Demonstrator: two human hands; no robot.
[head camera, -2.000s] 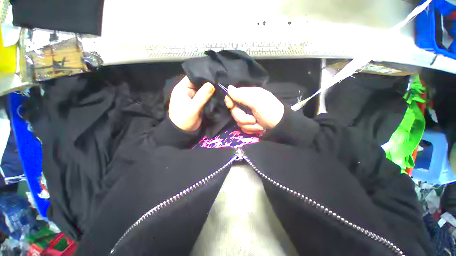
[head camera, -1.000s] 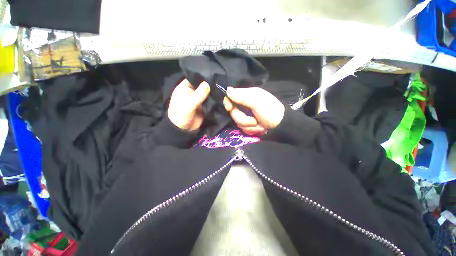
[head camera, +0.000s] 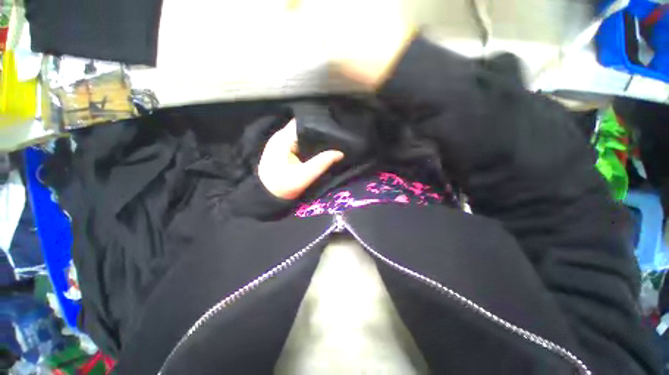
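Observation:
The black garment (head camera: 330, 135) lies bunched at the table's front edge and over my lap. My left hand (head camera: 297, 165) holds a fold of it, with the thumb stretched over the cloth. My right hand (head camera: 378, 58) is over the pale table, blurred and washed out by bright light. Its fingers and anything in them cannot be made out. The thin pointed tool does not show.
A cut black piece (head camera: 95, 29) lies on the table (head camera: 227, 66) at the far left. A blue bin (head camera: 634, 44) stands at the far right. Bright green fabric (head camera: 610, 157) hangs at the right. A wrapped brown packet (head camera: 95, 95) sits at the left edge.
My right hand has left the garment and moved forward over the table; the thin tool it held is no longer visible. My left hand stays at the cloth, slightly lower and to the right.

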